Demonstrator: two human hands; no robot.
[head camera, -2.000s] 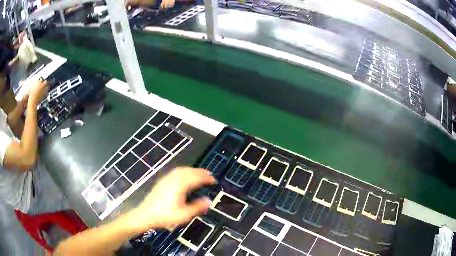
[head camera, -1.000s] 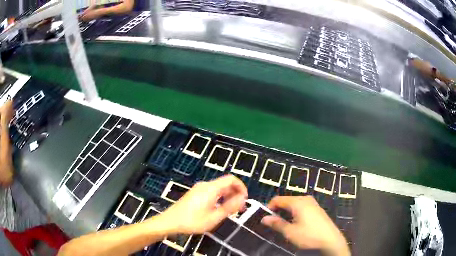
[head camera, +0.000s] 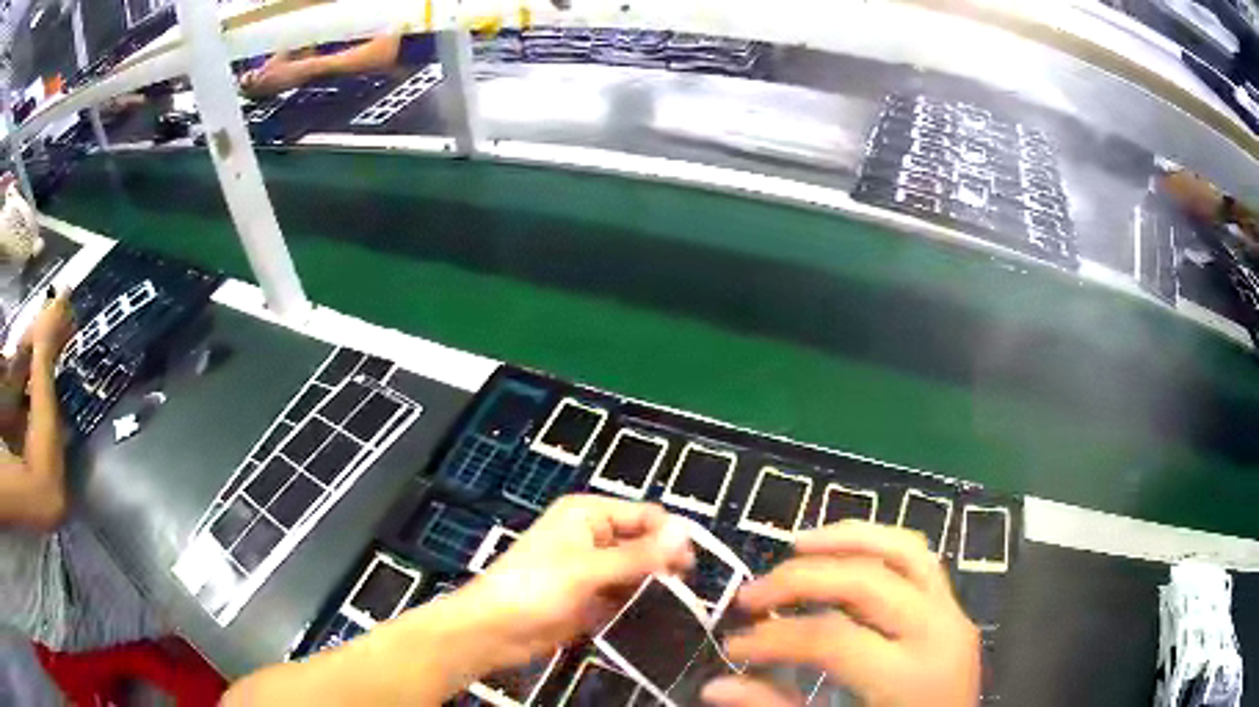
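My left hand (head camera: 559, 573) pinches the white corner of a die-cut sheet (head camera: 660, 633) with dark rectangles, lifted above the tray. An open white-edged window shows at that corner. My right hand (head camera: 863, 622) is at the sheet's right side, fingers spread and partly bent; whether they grip anything cannot be told. Below is a black blister tray (head camera: 514, 381) holding phone housings (head camera: 634, 461) with dark screens and pale borders in the back row. My hands hide much of the middle and front.
Another die-cut sheet (head camera: 307, 463) lies left of the tray. A green conveyor belt (head camera: 594, 297) runs beyond the bench. A pile of white waste frames (head camera: 1196, 635) is at right. A post (head camera: 246, 180), a person's arm (head camera: 39, 414) and a red stool (head camera: 131, 674) are at left.
My right hand has come in from outside the picture. My left hand has moved from above the tray's left part onto the sheet's corner, which is now raised and bent.
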